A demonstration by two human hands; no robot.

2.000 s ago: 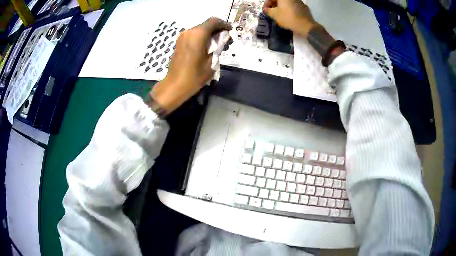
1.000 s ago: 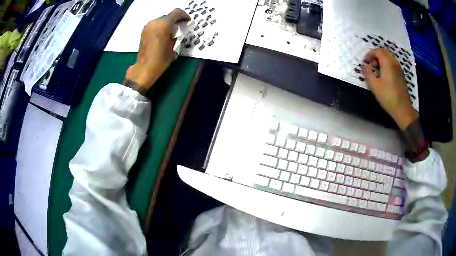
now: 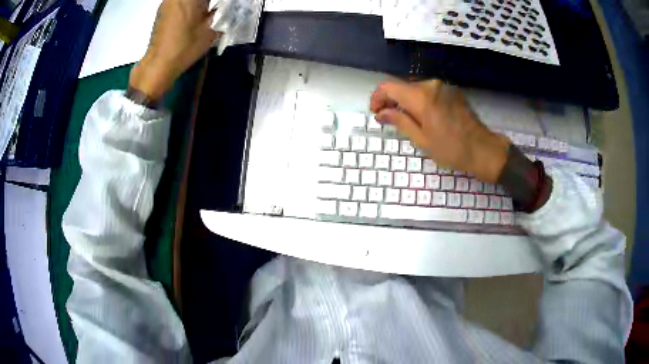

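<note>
My left hand point(image 3: 178, 39) is at the top left, its fingers partly cut off by the top edge, and holds a crumpled white cloth or tissue point(image 3: 235, 21). My right hand point(image 3: 445, 128) is above the back rows of the white keyboard point(image 3: 420, 197), thumb and index fingertips close together; whether a small part is between them cannot be told. The right-hand white sheet point(image 3: 420, 21) bears rows of small dark parts point(image 3: 491, 25) at the top right.
A pale keyboard tray point(image 3: 370, 250) curves near my body. A black strip point(image 3: 334, 41) runs behind it. The green mat point(image 3: 67, 142) and dark blue trays point(image 3: 44, 92) are on the left. A white sheet point(image 3: 117, 35) lies at the top left.
My right hand has left the right-hand sheet and moved left and nearer, over the keyboard. The view has shifted so the sheets sit higher. My left hand still holds the cloth.
</note>
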